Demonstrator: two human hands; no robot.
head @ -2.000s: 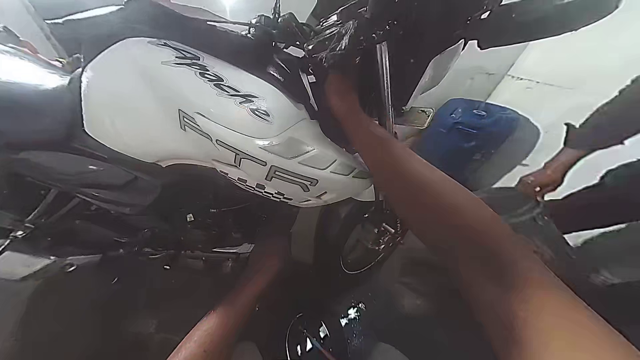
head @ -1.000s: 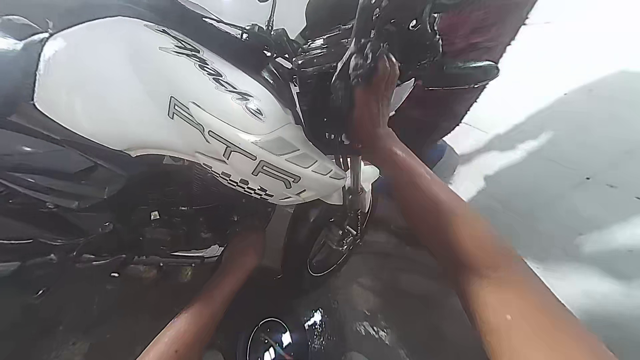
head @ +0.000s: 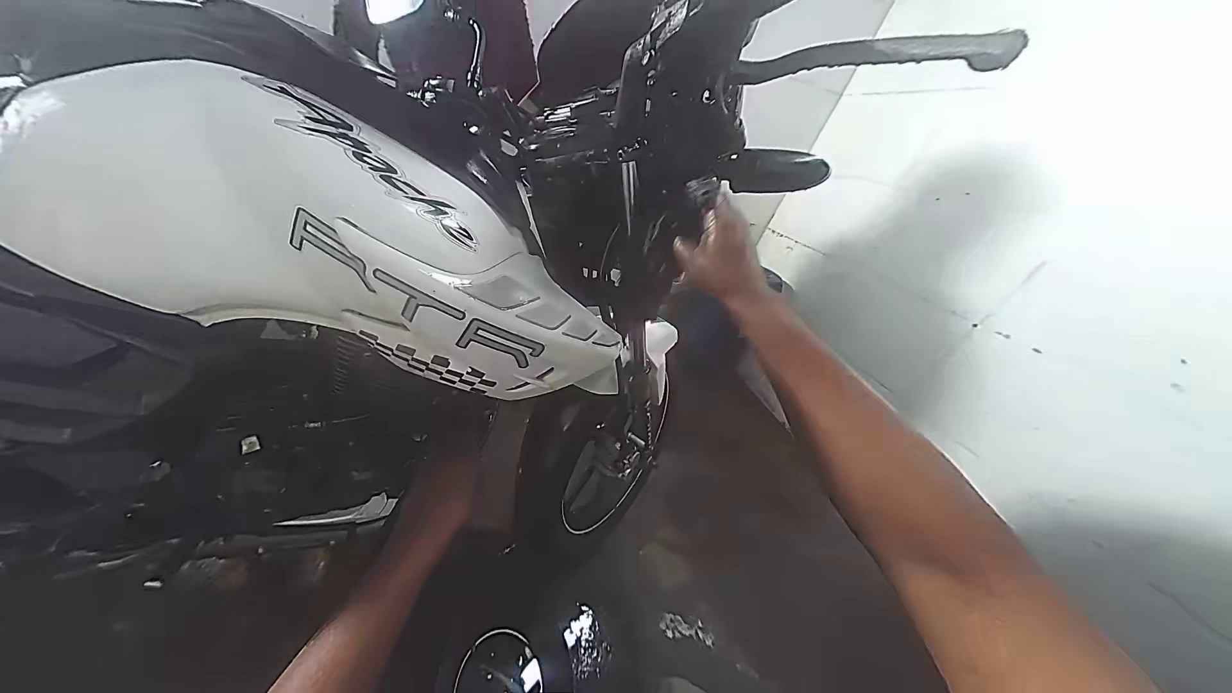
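A motorcycle with a white fuel tank (head: pixel 221 202) marked Apache RTR stands across the left and middle. At its dark front end, just below the front turn signal (head: pixel 784 170), my right hand (head: pixel 720 252) touches the headlamp area; something small and pale shows at its fingertips, too unclear to name. Low beside the engine (head: pixel 318 423), my left hand (head: pixel 452 476) reaches in under the tank, its fingers lost in shadow. The front fork (head: pixel 635 375) and front wheel (head: pixel 597 481) lie between the two arms.
The brake lever (head: pixel 885 53) sticks out at the upper right. A pale wall (head: pixel 1088 318) with shadows fills the right side. Another wheel rim (head: pixel 500 664) shows at the bottom edge, on a dark, wet-looking floor (head: pixel 712 539).
My right hand has moved from up by the handlebar to lower on the front end. The other person's arm and the blue container at the right have left view. The view has shifted.
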